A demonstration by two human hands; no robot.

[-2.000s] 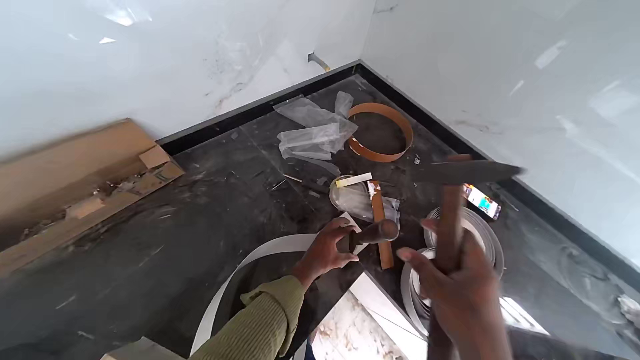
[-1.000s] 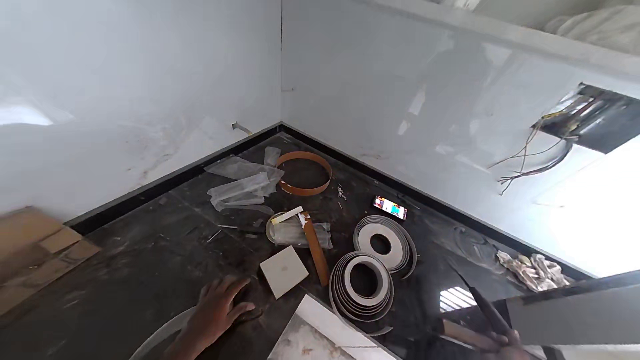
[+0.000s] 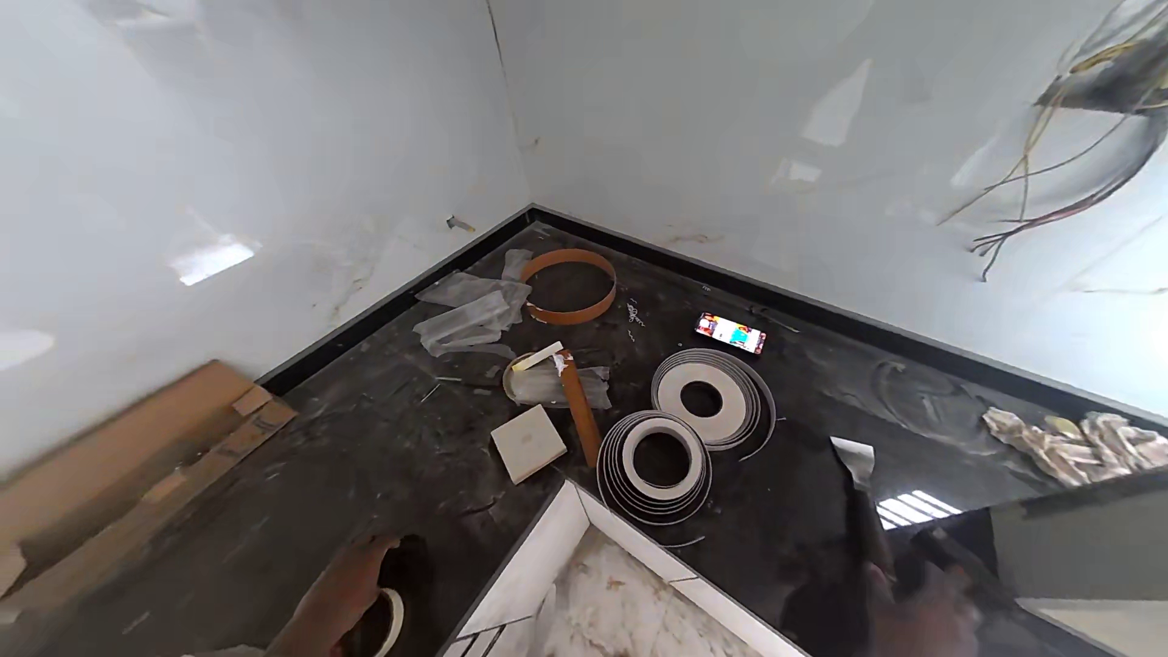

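Observation:
My left hand (image 3: 339, 595), low in the view, is beside a pale ring, perhaps a tape roll (image 3: 394, 622); its grip is unclear. My right hand (image 3: 922, 613) is blurred at the lower right, at the lower end of the dark handle of a scraper with a flat metal blade (image 3: 854, 458). Between the hands lies a frame-like corner piece with white edges (image 3: 538, 570) around a marbled panel (image 3: 607, 602). Beyond it are two coils of edging strip (image 3: 710, 379) (image 3: 650, 438), a square cream block (image 3: 529, 443) and a brown strip (image 3: 580, 411).
A brown hoop of strip (image 3: 570, 317) and clear plastic wrap (image 3: 470, 319) lie near the wall corner. A lit phone (image 3: 730, 333) is at the right. Cardboard (image 3: 137, 447) leans at the left. Crumpled material (image 3: 1077, 443) lies far right, below loose wires (image 3: 1027, 173).
Two seconds ago my left hand was at a hammer-like tool near the middle, and my right hand held a long-handled tool there. Both hands are now lower and farther apart. The view has shifted.

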